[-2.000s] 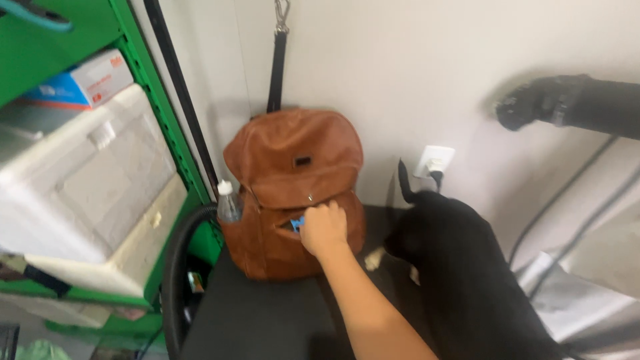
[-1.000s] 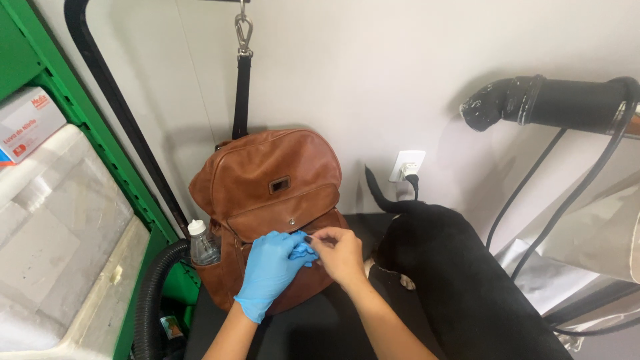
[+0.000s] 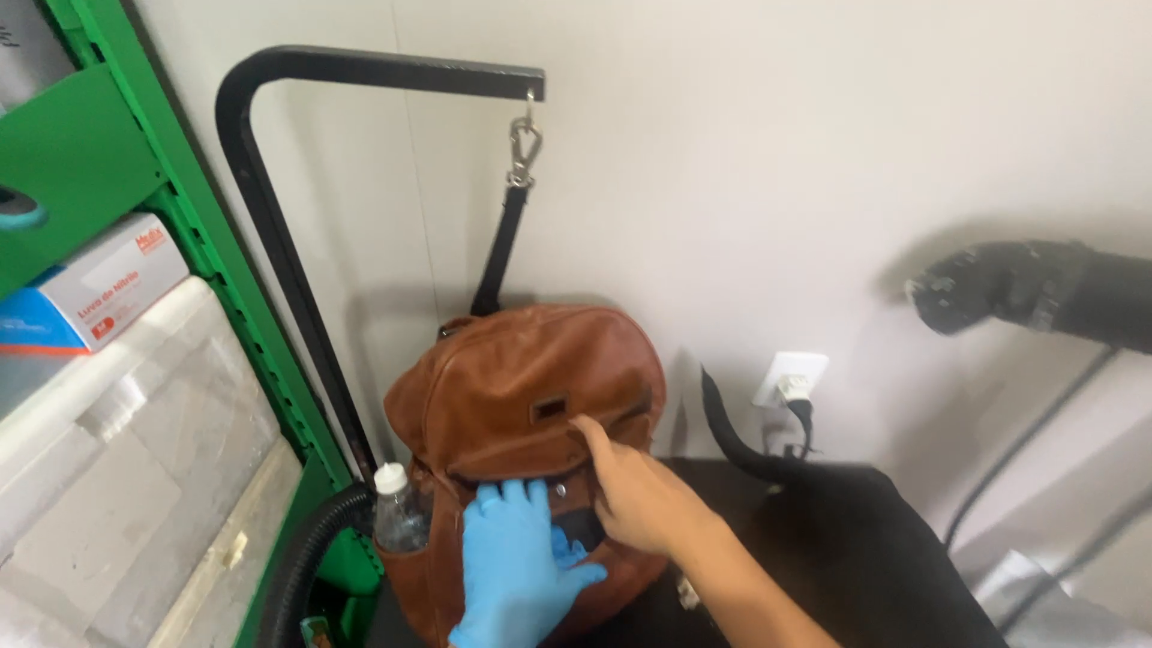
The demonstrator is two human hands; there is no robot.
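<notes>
A brown leather backpack [image 3: 540, 369] stands upright against the wall, on a dark surface. My left hand [image 3: 517, 558], in a blue nitrile glove, lies at the front pocket with its fingertips under the flap. Beside its thumb, a crumpled blue glove [image 3: 565, 547] shows in the pocket opening. My bare right hand [image 3: 639, 490] is at the right part of the flap, thumb raised near the small dark patch; its fingers curl at the flap edge and are partly hidden. A clear bottle with a white cap [image 3: 400, 517] sits in the backpack's left side pocket.
A black dog [image 3: 837, 540] is to the right, its tail up near a wall outlet [image 3: 794, 373]. A black metal arm [image 3: 387, 70] holds a strap with a clip [image 3: 525, 148]. Green shelving [image 3: 193, 225] with a glove box [image 3: 117, 279] is left; a black hose nozzle [image 3: 1017, 283] juts in from the right.
My hands, together at the pocket one second ago, are now apart: the right is at the flap's right part, the left at the opening. Two seconds ago only my right hand was visible.
</notes>
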